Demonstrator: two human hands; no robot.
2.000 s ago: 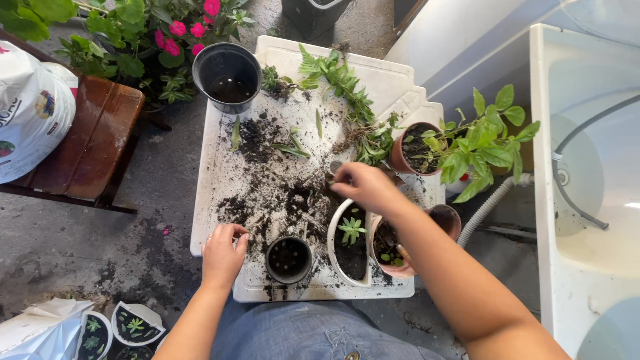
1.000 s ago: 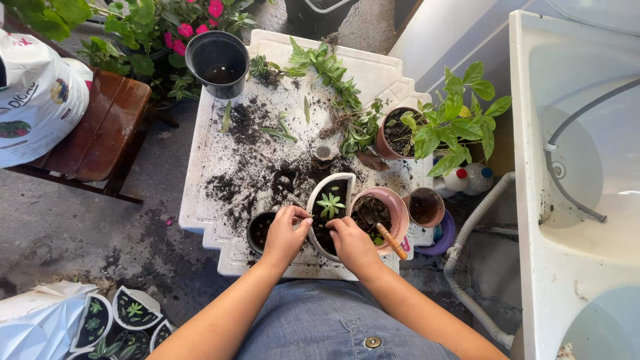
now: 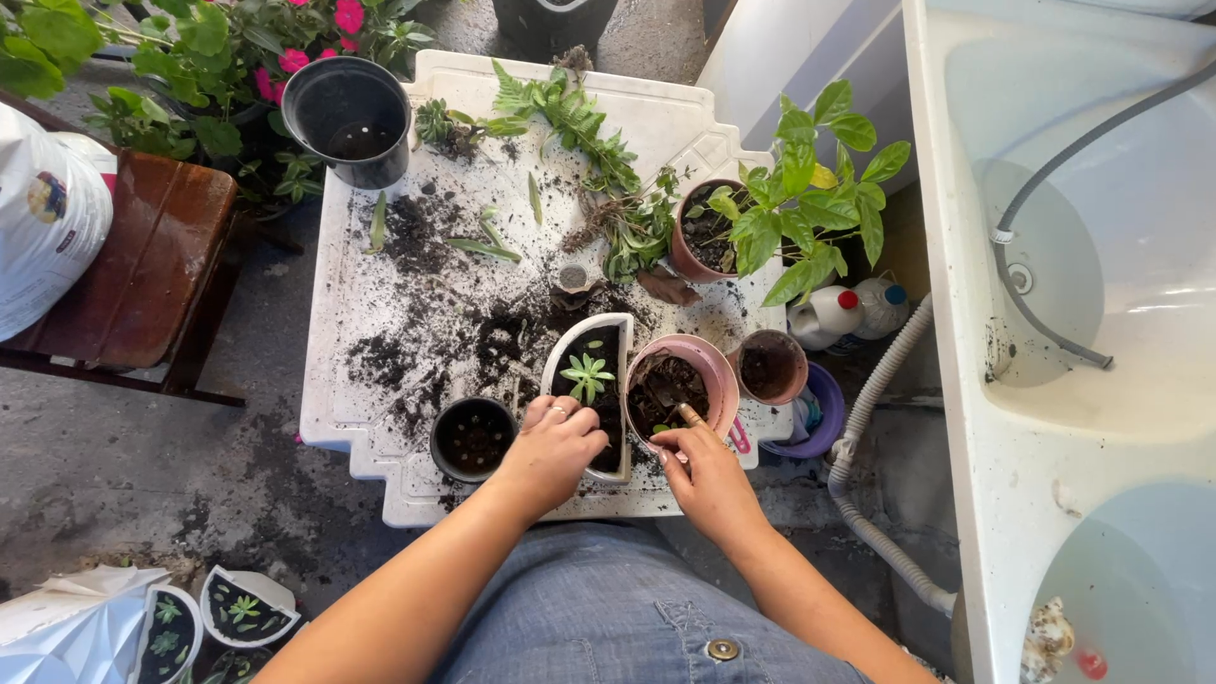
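My left hand [image 3: 553, 451] is over the lower part of a white half-round planter [image 3: 623, 380], its fingertips at the dark soil; whether they hold anything is hidden. Just above them a small green succulent [image 3: 587, 377] stands in that soil. My right hand [image 3: 701, 470] is at the near rim of a pink pot [image 3: 724, 380] filled with dark soil mix. Its fingers are by the wooden handle [image 3: 692, 415] of a small trowel, whose blade lies in the mix; a small green leaf is near the fingertips. Left of the planter stands a small black pot [image 3: 472, 439].
Loose soil and leaves lie over the white plastic table [image 3: 332, 380]. A large black pot [image 3: 348, 122], uprooted plants [image 3: 579, 128], a brown pot [image 3: 703, 233] with a leafy plant and a small terracotta-coloured pot [image 3: 771, 368] surround the work. A white sink [image 3: 950, 380] stands at right.
My right hand has moved from the planter, where it was a second ago, right to the pink pot. My left hand has moved from the planter's left rim to over its lower part.
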